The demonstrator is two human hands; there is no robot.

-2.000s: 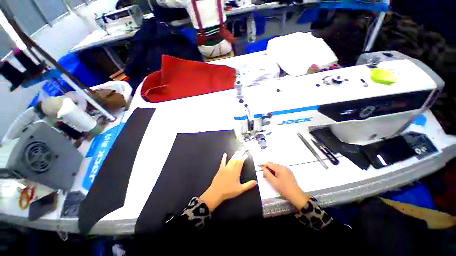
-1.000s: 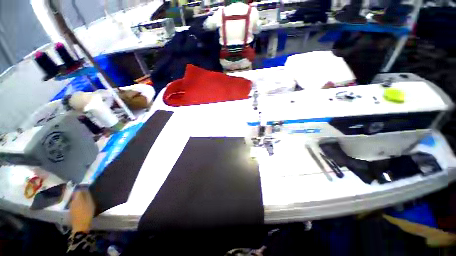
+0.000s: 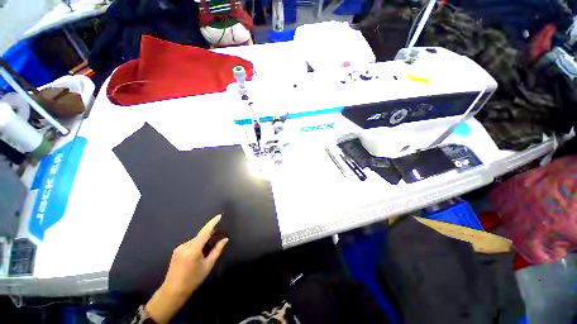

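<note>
A large charcoal-black garment panel (image 3: 209, 183) lies on the white table, its upper right corner near the lit presser foot (image 3: 264, 152). The narrow side panel (image 3: 144, 149) now overlaps it, with its end sticking out at the upper left. The boundary between the two dark pieces is hard to see. My left hand (image 3: 190, 262) is over the dark cloth, thumb and forefinger apart. My right hand is not visible; only a patterned sleeve shows at the bottom edge.
The white sewing machine (image 3: 411, 107) stands at right. Red fabric (image 3: 183, 69) is heaped at the back. Tweezers (image 3: 335, 161), a black tool (image 3: 354, 166), dark scraps (image 3: 379, 168) and a phone (image 3: 424, 166) lie on the machine bed. Dark cloth (image 3: 436, 272) hangs right of the lap.
The view has turned right. The narrow side panel has moved from the table's left onto the large panel. My left hand has moved from the far left to over the cloth.
</note>
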